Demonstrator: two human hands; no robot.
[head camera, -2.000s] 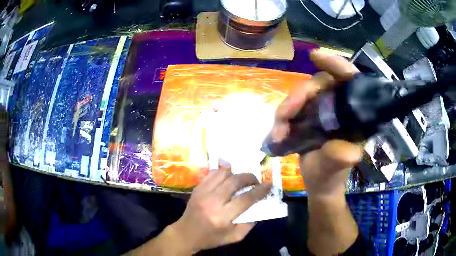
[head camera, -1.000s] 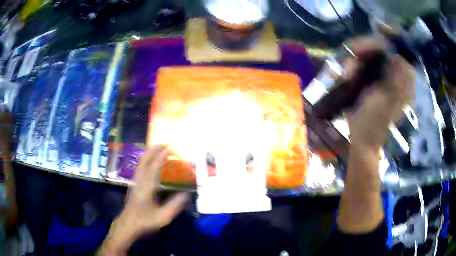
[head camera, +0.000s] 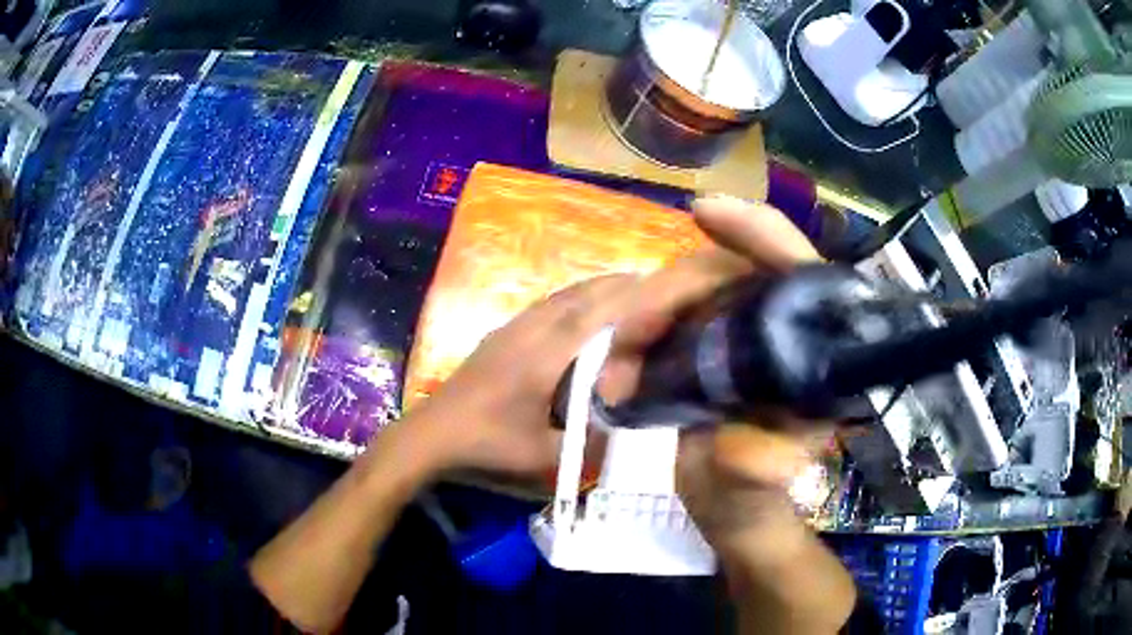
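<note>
The white plastic camera housing (head camera: 636, 527) stands at the front edge of the orange work pad (head camera: 521, 236), its slotted grille facing me. My left hand (head camera: 521, 372) is around the housing's upper part and grips it. My right hand (head camera: 745, 459) is wrapped around the black electric screwdriver (head camera: 745, 347), which slants down to the left with its cord running off to the right. The driver's tip is at the upper part of the housing, between the hands. The exact contact point is hidden by my fingers and the driver body.
A tub (head camera: 695, 87) with a thin stick in it stands on a cardboard pad (head camera: 577, 118) behind the pad. White trays (head camera: 968, 397) lie at right, a green fan (head camera: 1086, 124) back right, a blue crate (head camera: 912, 583) lower right. Blue printed sheets (head camera: 161, 236) cover the left.
My left hand has moved from beside the housing onto it. My right hand has brought the screwdriver from the right-hand trays back over the housing. The view has turned and shifted.
</note>
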